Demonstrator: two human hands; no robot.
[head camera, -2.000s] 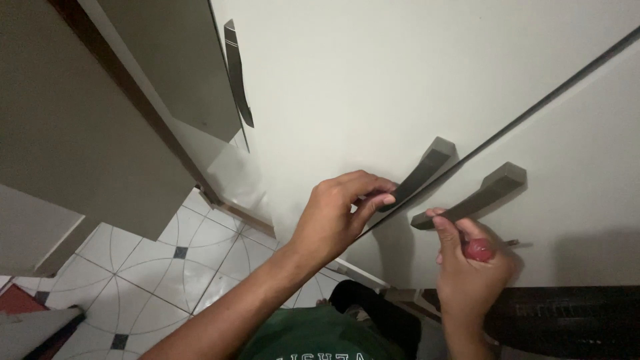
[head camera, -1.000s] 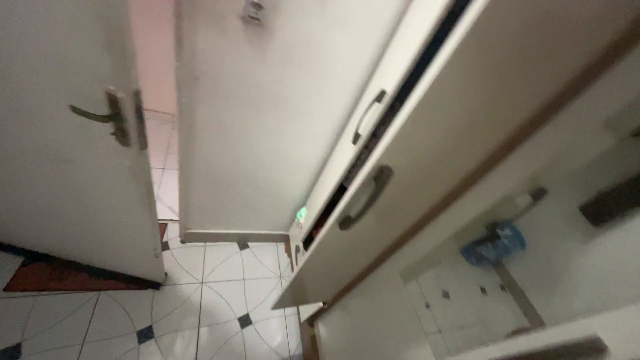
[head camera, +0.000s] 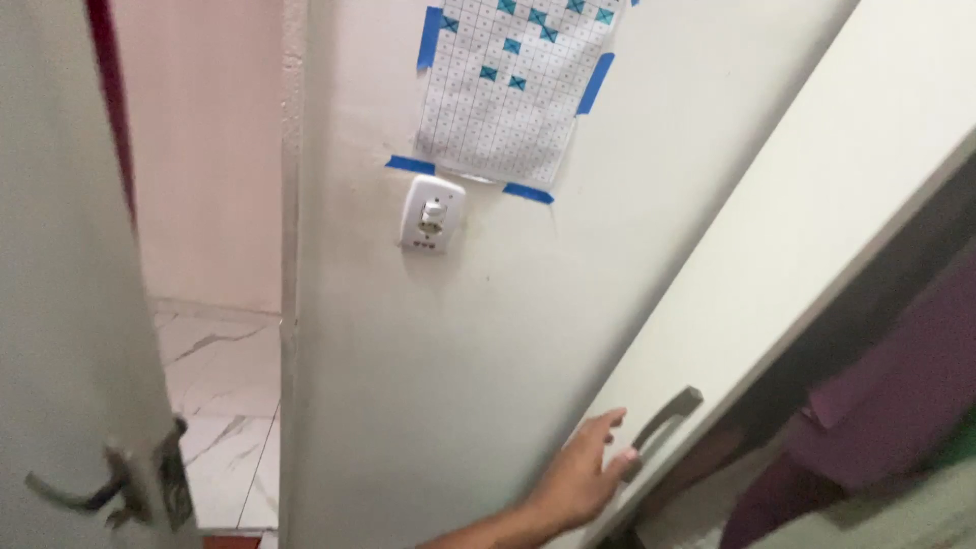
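Low in the head view, my left hand (head camera: 583, 476) reaches up from the bottom edge with its fingers apart. Its thumb lies at or just beside the lower end of a grey curved handle (head camera: 665, 419); whether they touch is hard to tell. The handle is fixed to a long white cabinet door (head camera: 770, 252), which runs slantwise across the right side. Purple fabric (head camera: 884, 396) shows beyond the door's edge, over a dark area. My right hand is out of view.
A white wall (head camera: 427, 335) carries a switch and socket plate (head camera: 432, 215) and a printed grid sheet (head camera: 503, 99) held by blue tape. At the left, a room door (head camera: 69, 305) with a metal lever handle (head camera: 84, 496) stands ajar, showing a tiled floor (head camera: 225, 427) beyond.
The view has swung from two cabinet handles to the wall and another cabinet door handle. Both hands were at handles two seconds ago, the right with a red-handled tool; only my left hand shows now.
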